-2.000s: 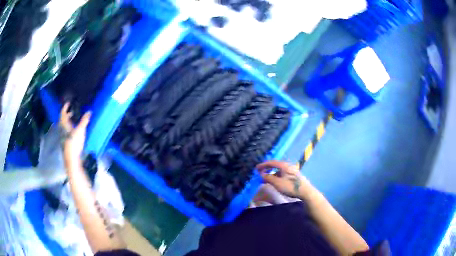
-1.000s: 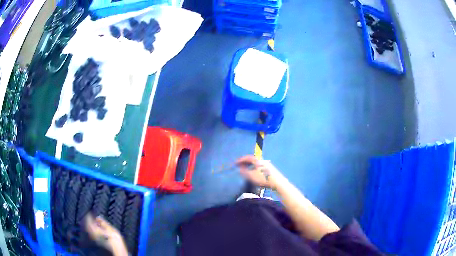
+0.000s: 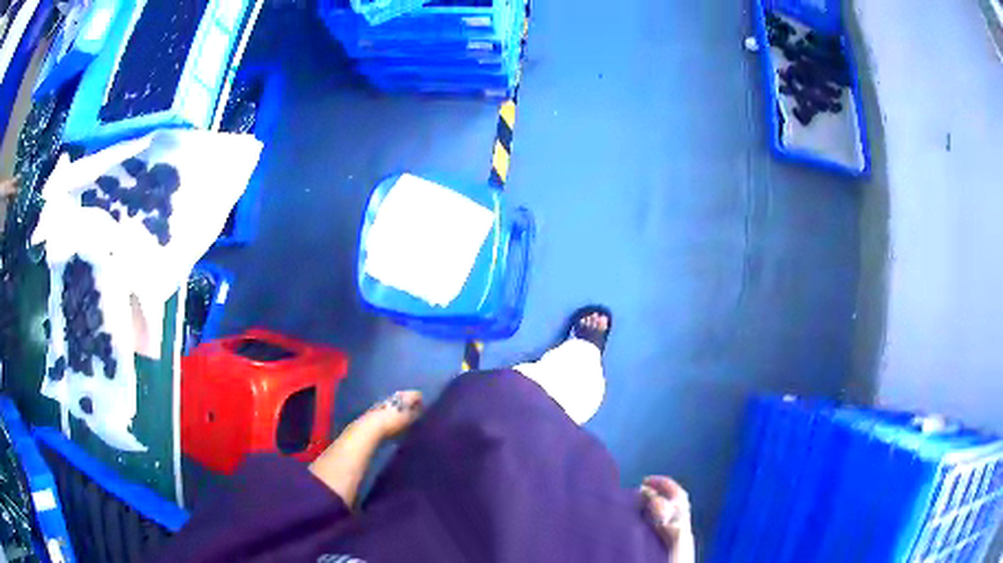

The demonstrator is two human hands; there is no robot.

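Note:
My left hand (image 3: 390,415) is low in front of my body, beside the red stool (image 3: 258,401). Its fingers look curled and blurred; no held object shows. My right hand (image 3: 665,508) is at my right side near the bottom edge, partly cut off, its fingers bent; I cannot tell if it holds anything. A blue stool (image 3: 508,275) with white paper (image 3: 429,239) on its seat stands ahead. Small black parts (image 3: 141,196) lie loose on white sheets (image 3: 209,176) on the green bench. A blue crate (image 3: 116,478) with dark parts is cut off at the lower left.
Stacked blue crates (image 3: 440,50) stand at the top and more (image 3: 836,473) at the lower right. A crate of black parts (image 3: 819,99) lies at the upper right. Yellow-black tape (image 3: 503,143) crosses the floor. A person's hand (image 3: 9,188) shows at the far left edge.
The view has moved away from the parts crate, which is now at the lower-left edge. Both hands have come off the crate and are beside my body. My sandalled foot now shows ahead.

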